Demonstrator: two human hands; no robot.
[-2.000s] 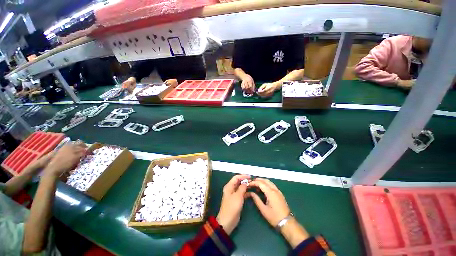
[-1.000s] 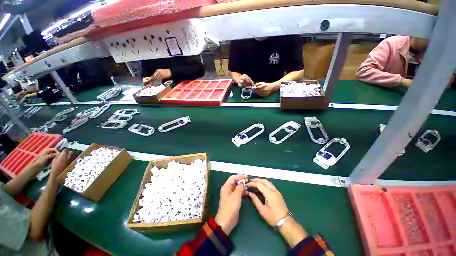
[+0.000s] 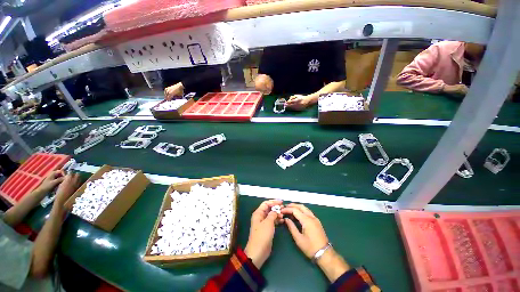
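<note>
My left hand (image 3: 263, 231) and my right hand (image 3: 305, 229) meet at the fingertips over the green worktop (image 3: 353, 251). Between them they hold a small white plastic part (image 3: 277, 209), mostly covered by the fingers. My right wrist wears a silver band. An open carton (image 3: 234, 228) heaped with similar small white parts stands just left of my left hand.
A pink-red compartment tray (image 3: 403, 228) with tiny grains lies at right, beside a slanting white post (image 3: 450, 131). White oval frames (image 3: 393, 175) lie on the green belt (image 3: 245, 159). A second carton (image 3: 128, 199) and a neighbour's hands (image 3: 60, 185) are at left; workers sit opposite.
The white frames on the belt have moved to the right. The neighbour's hands have moved out of the second carton. My hands stay in place, still holding the small part.
</note>
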